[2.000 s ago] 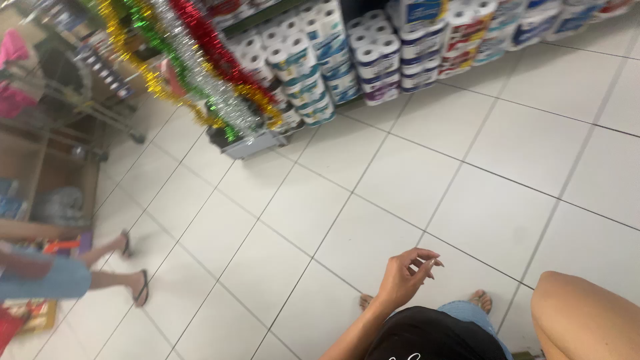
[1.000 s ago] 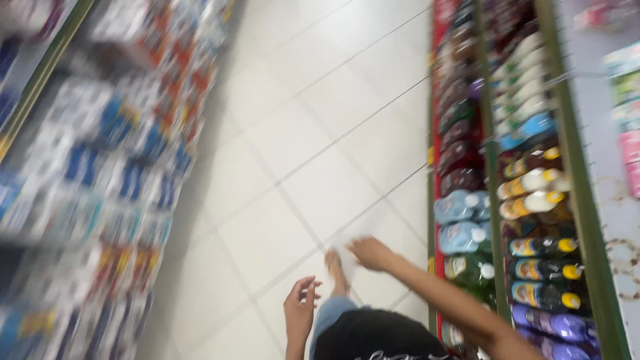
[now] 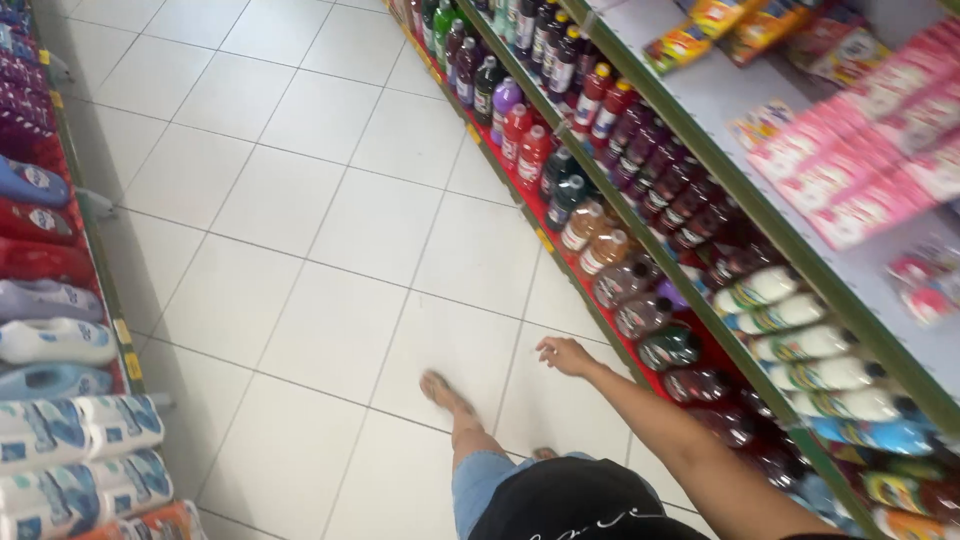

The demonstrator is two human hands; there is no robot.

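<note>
Over the tiled floor my right hand (image 3: 564, 355) hangs with its fingers loosely curled and apart, holding nothing. It is nearest to the lower shelf on the right, where dark plastic bottles (image 3: 669, 347) stand, and it does not touch them. My left hand is out of view. Below me are my black shirt (image 3: 570, 499), denim shorts (image 3: 478, 480) and one sandalled foot (image 3: 442, 390) set forward on the tiles.
Tall shelving (image 3: 675, 277) with rows of bottles and pink packages (image 3: 862, 142) runs along the right. On the left, a low shelf bears detergent bottles (image 3: 56, 341) and wrapped paper rolls (image 3: 82, 427). White floor tiles (image 3: 352, 315) lie between them.
The view has swung from the toilet paper shelves and tinsel into this aisle. My left hand, visible one second ago, has left the view.
</note>
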